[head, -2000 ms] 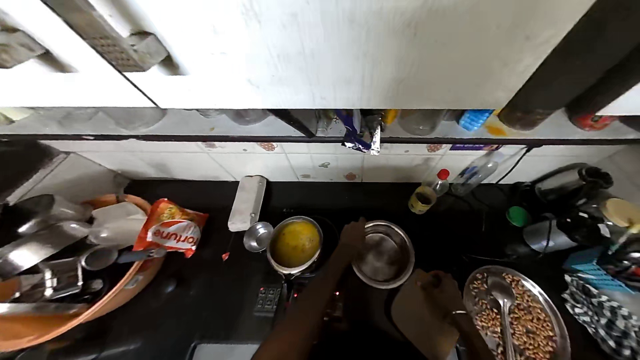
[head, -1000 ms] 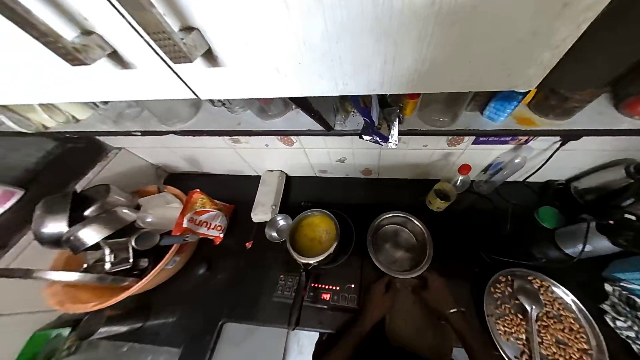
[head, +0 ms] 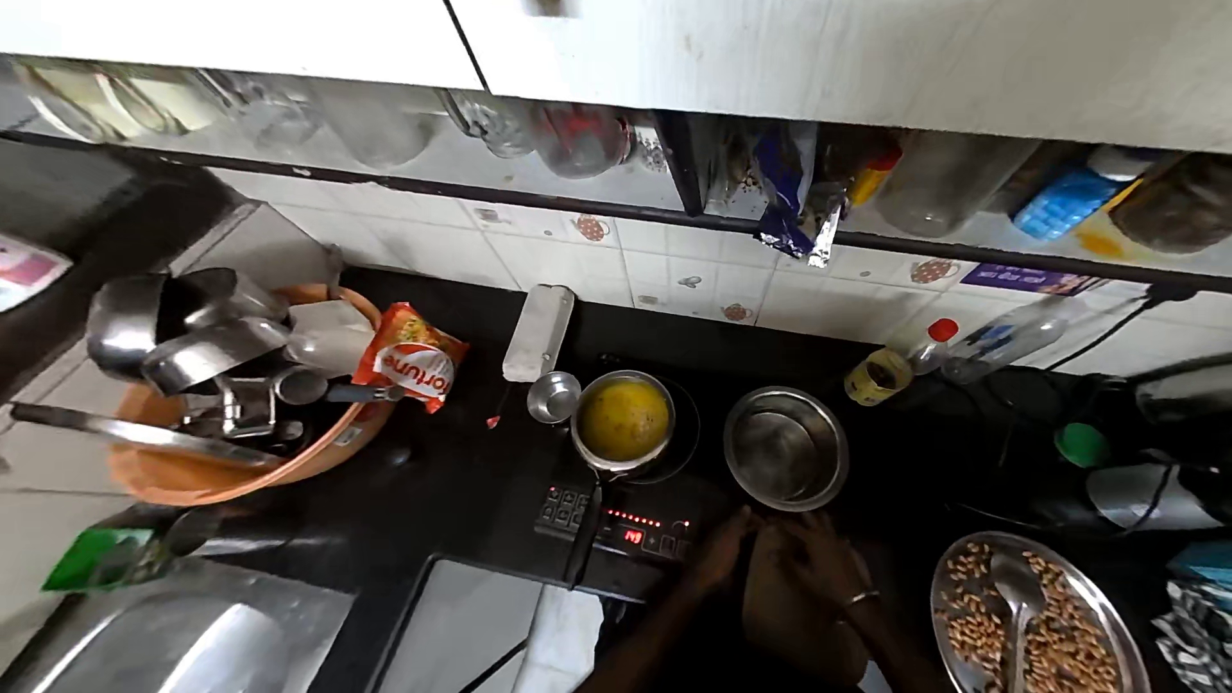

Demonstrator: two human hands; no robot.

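Observation:
A steel bowl (head: 786, 449) with a shiny inside stands on the black counter. Just below its near rim, my left hand (head: 724, 551) and my right hand (head: 816, 558) are close together at a brown cloth or board-like piece (head: 794, 621); dark shadow hides what the fingers grip. A bracelet is on my right wrist. Left of the bowl, a long-handled saucepan (head: 624, 423) of yellow liquid sits on an induction cooktop (head: 635, 539) with lit red indicators. A small steel cup (head: 553, 397) touches or nearly touches the saucepan's left side. Right of my hands lies a steel plate of peanuts (head: 1068, 630) with a spoon (head: 1018, 599).
An orange tub (head: 183, 486) piled with steel vessels stands at left beside a Fortune packet (head: 412, 358). A white oblong case (head: 539, 333) lies near the tiled wall. A jar (head: 878, 376), bottles and cables stand at back right. A shelf (head: 597, 192) of jars overhangs the counter.
My left hand has moved from the steel bowl's left rim to below the bowl, beside my right hand. The view has shifted.

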